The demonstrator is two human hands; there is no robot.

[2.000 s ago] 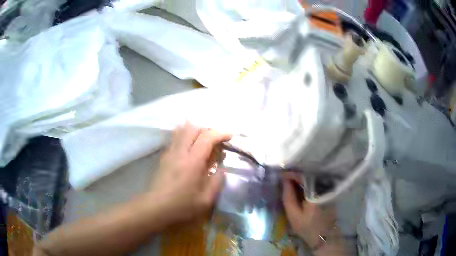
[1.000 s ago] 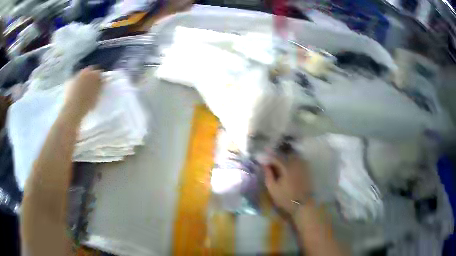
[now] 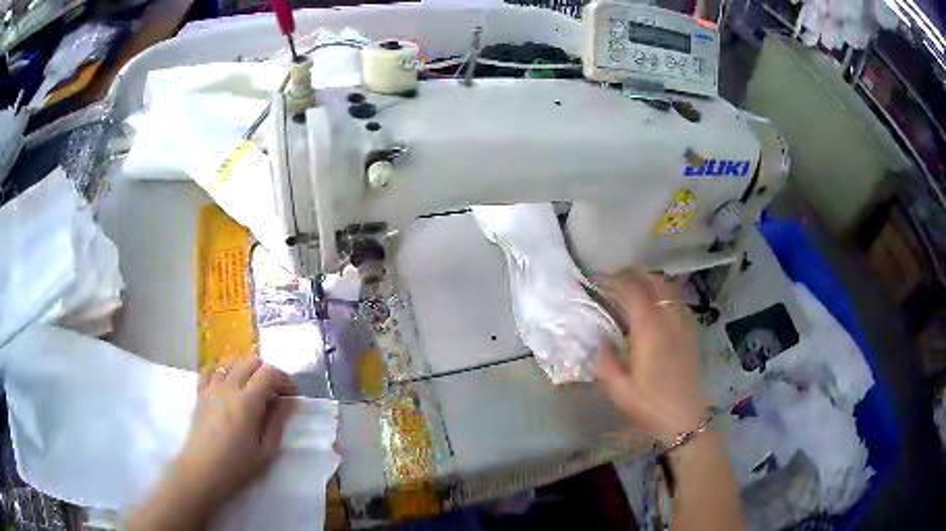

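A wide white cloth panel (image 3: 114, 415) lies at the lower left, its end near the front of the needle plate (image 3: 290, 337). My left hand (image 3: 239, 410) rests on this panel, its fingers bent over the cloth. A bundle of narrow white strips (image 3: 539, 301) lies on the bed, its far end behind the machine arm. My right hand (image 3: 654, 353) is at the right edge of the strip bundle, fingers touching it; whether it grips a strip cannot be told. The presser foot (image 3: 320, 301) stands over the plate with no cloth seen under it.
The machine head (image 3: 488, 145) spans the middle. A layered white stack (image 3: 62, 254) is at far left. More white cloth (image 3: 176, 114) lies behind the head. A control panel (image 3: 654, 47) is at top right. White scraps (image 3: 819, 415) lie near a blue edge at right.
My left hand has come from the stack to the table front with a white panel under it. My right hand has moved from beside the needle area to the strip bundle. The view has shifted right.
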